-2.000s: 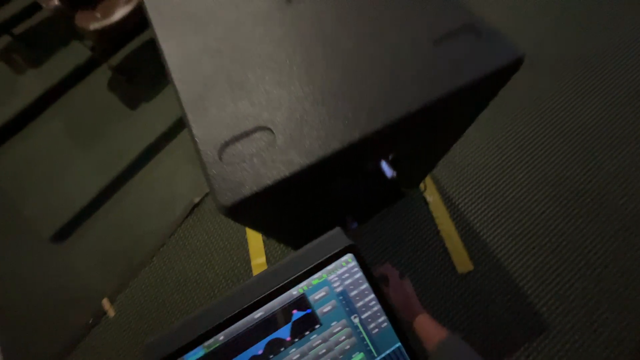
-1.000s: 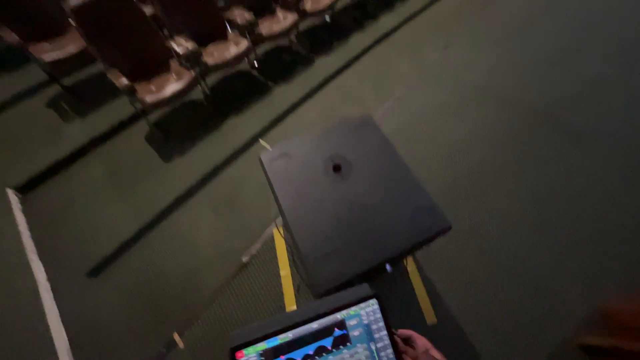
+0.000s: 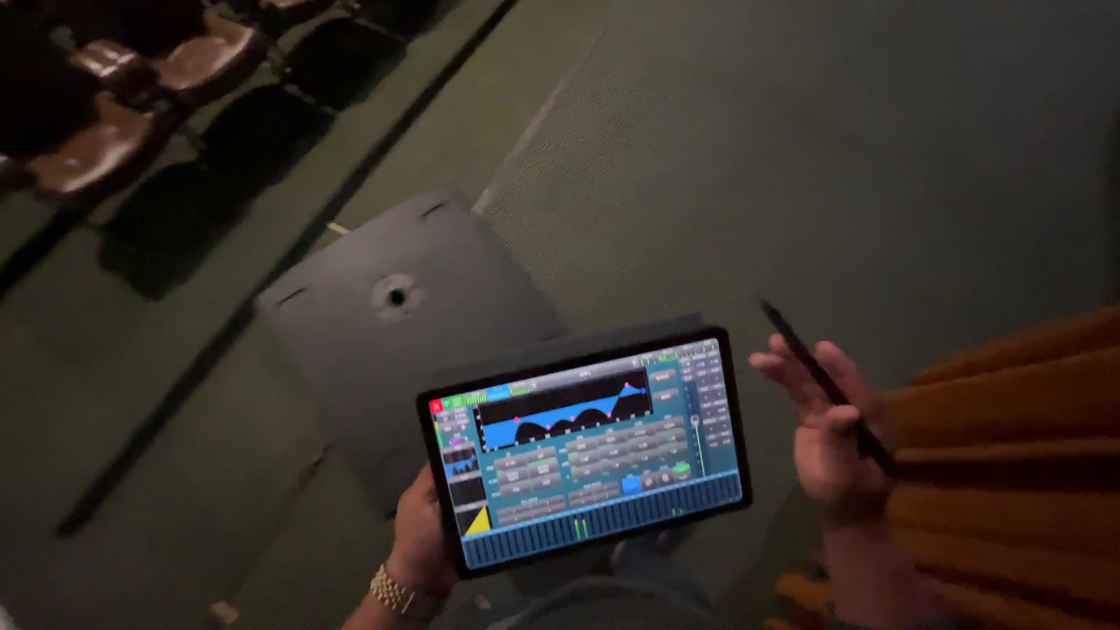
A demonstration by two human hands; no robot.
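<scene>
My left hand (image 3: 422,535), with a gold-coloured watch on its wrist, grips the lower left edge of a tablet (image 3: 582,451). The lit screen shows an audio mixer page with an equalizer curve, faders and level meters; a dark cover flap sticks out behind its top edge. To the right of the tablet, my right hand (image 3: 827,420) is raised and holds a slim dark stylus (image 3: 809,363) between thumb and fingers, its tip pointing up and left, apart from the screen. The fingers behind the tablet are hidden.
A large dark box, seemingly a speaker cabinet (image 3: 350,350), with a round socket in its top stands beyond the tablet. Theatre seats (image 3: 210,57) line the upper left. Orange-brown pleated curtain (image 3: 1015,437) hangs at the right. Dark stripes cross the green floor (image 3: 744,175).
The view has swung widely. My right hand, earlier low beside the tablet's right edge, is now raised and apart from it, with the stylus plainly visible. The curtain has come into view.
</scene>
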